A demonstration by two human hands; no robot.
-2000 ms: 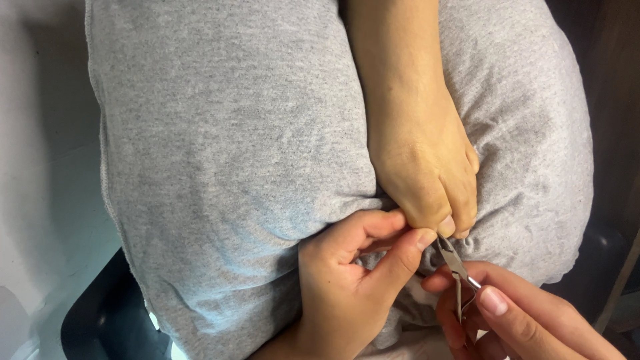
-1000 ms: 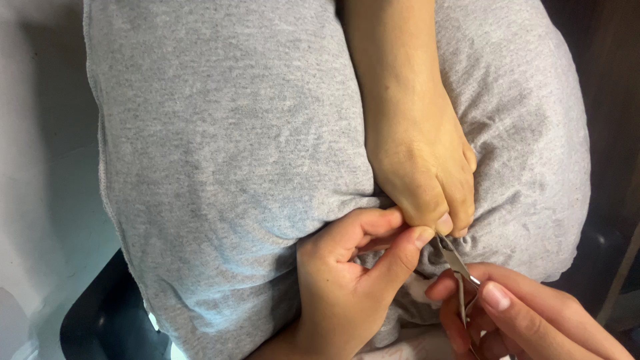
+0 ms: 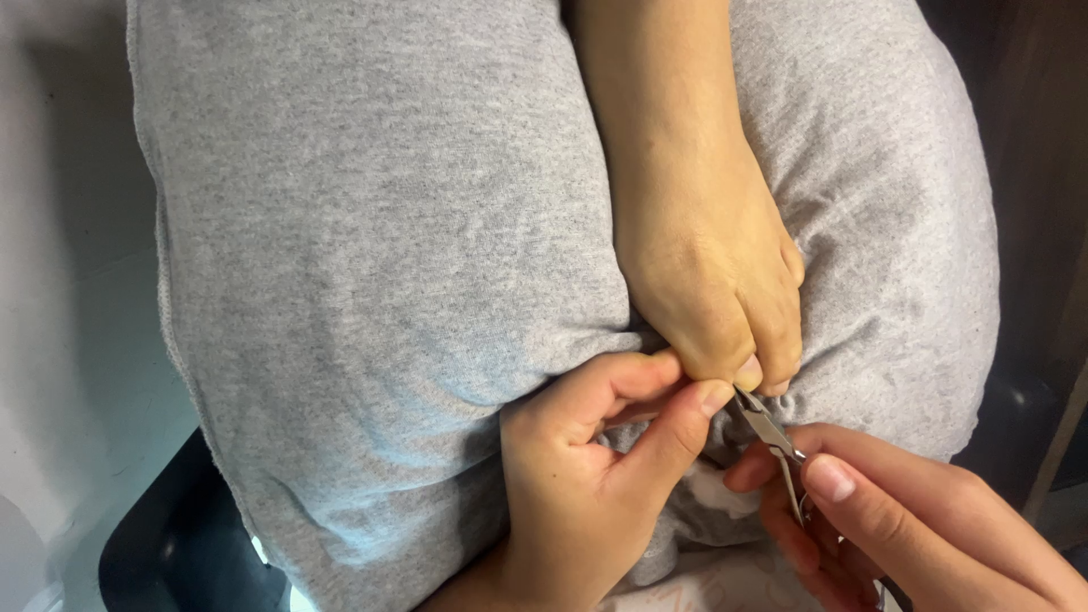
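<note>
A person's bare foot point(image 3: 697, 229) rests on a grey cushion point(image 3: 365, 212), toes toward the bottom of the view. My left hand point(image 3: 595, 459) pinches the side of the big toe between thumb and fingers. In my right hand point(image 3: 892, 518) are metal cuticle nippers point(image 3: 765, 425), held by their handles. Their jaw tips lie at the end of the big toe, by its nail point(image 3: 749, 374) and close to my left thumb. Part of the handles is hidden by my right fingers. Whether the tips touch the nail cannot be told.
The cushion's folds surround the toes. Under its lower left edge shows a black plastic object point(image 3: 170, 544). A pale cloth with a faint print point(image 3: 705, 586) lies at the bottom, below my hands. A dark brown surface point(image 3: 1037, 170) stands along the right edge.
My right hand and the nippers have shifted very slightly at the toe. My left hand keeps its hold, and the foot stays in nearly the same place.
</note>
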